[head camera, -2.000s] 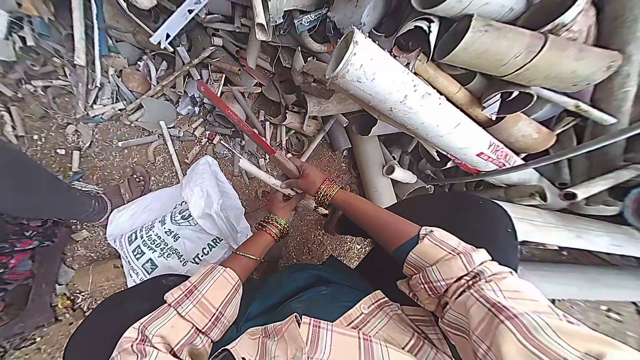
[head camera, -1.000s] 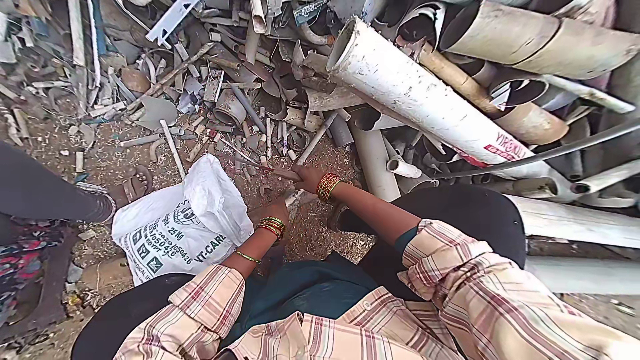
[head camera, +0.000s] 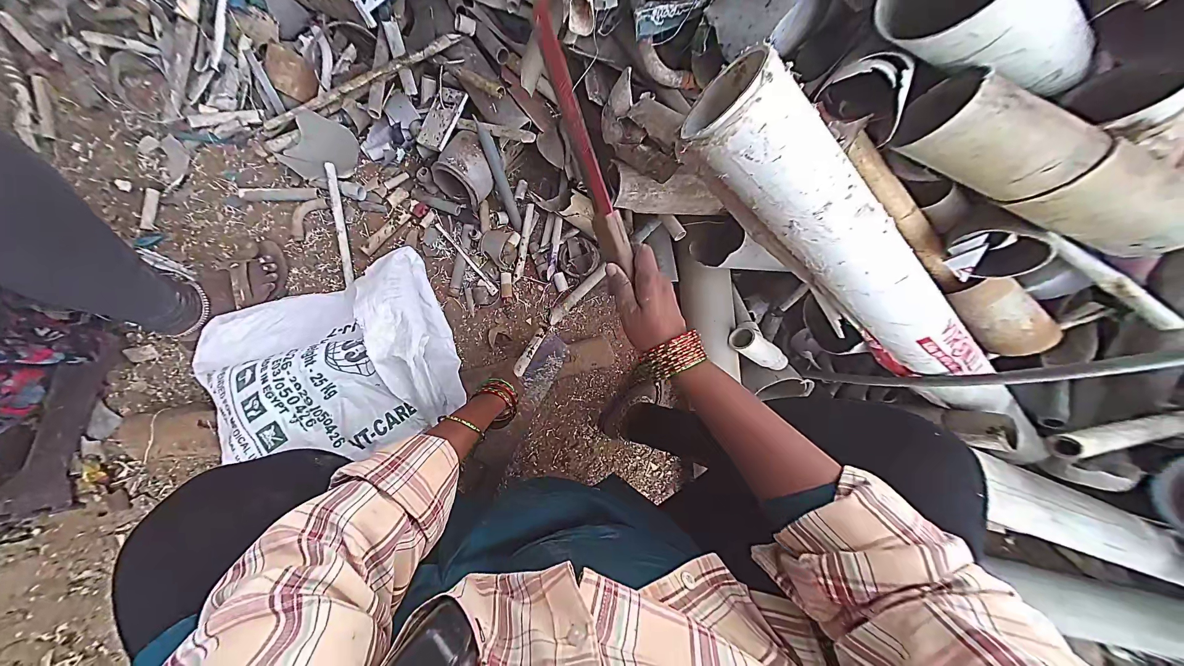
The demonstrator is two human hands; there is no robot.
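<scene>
My right hand [head camera: 649, 305] is closed around the brown handle of a long red tool [head camera: 575, 120], which points up and away over the scrap. Red and gold bangles circle that wrist. My left hand [head camera: 511, 381] is low beside the white sack, blurred and mostly unclear beyond its bangles. At its fingertip side lies a thin pale pipe piece [head camera: 531, 353], and a flat grey strip [head camera: 542, 368] is just right of it. Another thin pipe [head camera: 578, 294] reaches up toward my right hand. Whether my left hand grips the thin piece cannot be told.
A printed white woven sack [head camera: 324, 370] lies on the dirt at left. Another person's sandalled foot [head camera: 245, 282] is beyond it. Large white pipes [head camera: 823, 213] pile up at right, with a long grey rod [head camera: 999, 375] across them. Small pipe scraps [head camera: 462, 171] cover the ground ahead.
The red tool pointed up to the left two seconds ago and now points more steeply upward. My right hand has moved apart from my left hand, which has shifted slightly toward the sack.
</scene>
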